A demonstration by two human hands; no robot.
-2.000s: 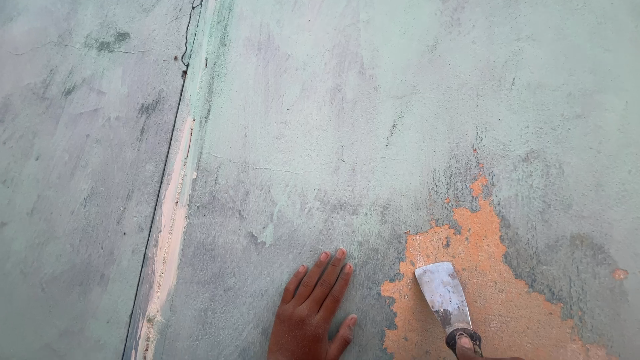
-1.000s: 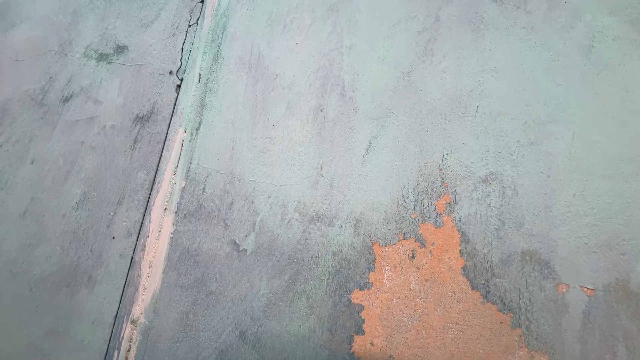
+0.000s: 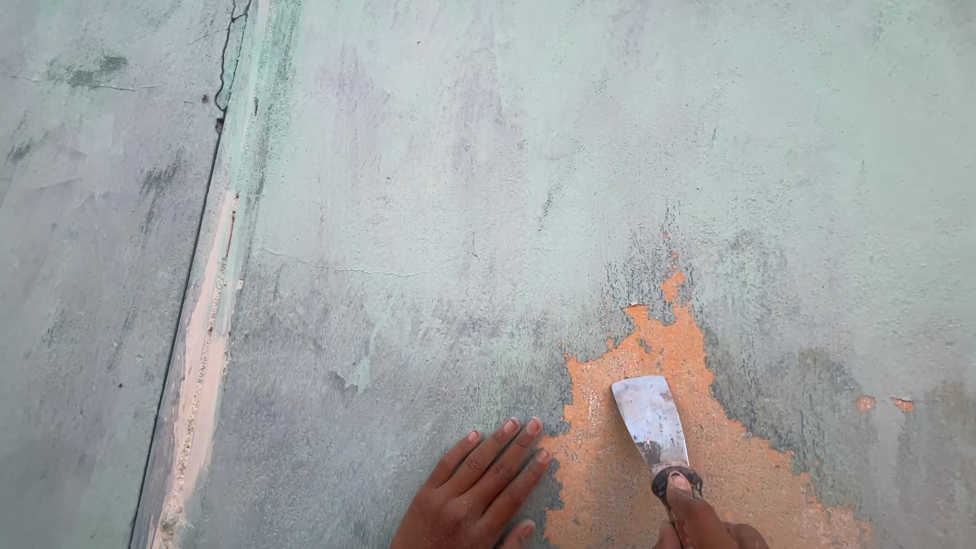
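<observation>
My right hand (image 3: 705,522), at the bottom edge, grips the dark handle of a paint scraper (image 3: 654,418), its thumb lying along the handle near the collar. The scraper's metal blade points up over a bare orange patch (image 3: 732,473) where the paint is gone; whether its edge touches the wall I cannot tell. To the left of the patch, my left hand (image 3: 476,488) rests flat on the painted wall (image 3: 427,335), fingers pointing up and right, fingertips near the patch's ragged left border. It holds nothing.
A dark crack (image 3: 183,297) runs down the left side of the wall. Beside it lies a pale pinkish strip (image 3: 202,366) with a rough line along it. Small orange chipped spots (image 3: 903,405) show at the right. Dark stains mark the faded green paint.
Both hands and the scraper, out of view one second ago, are back in the picture. Two small orange spots show at the right, where the oldest frame shows one.
</observation>
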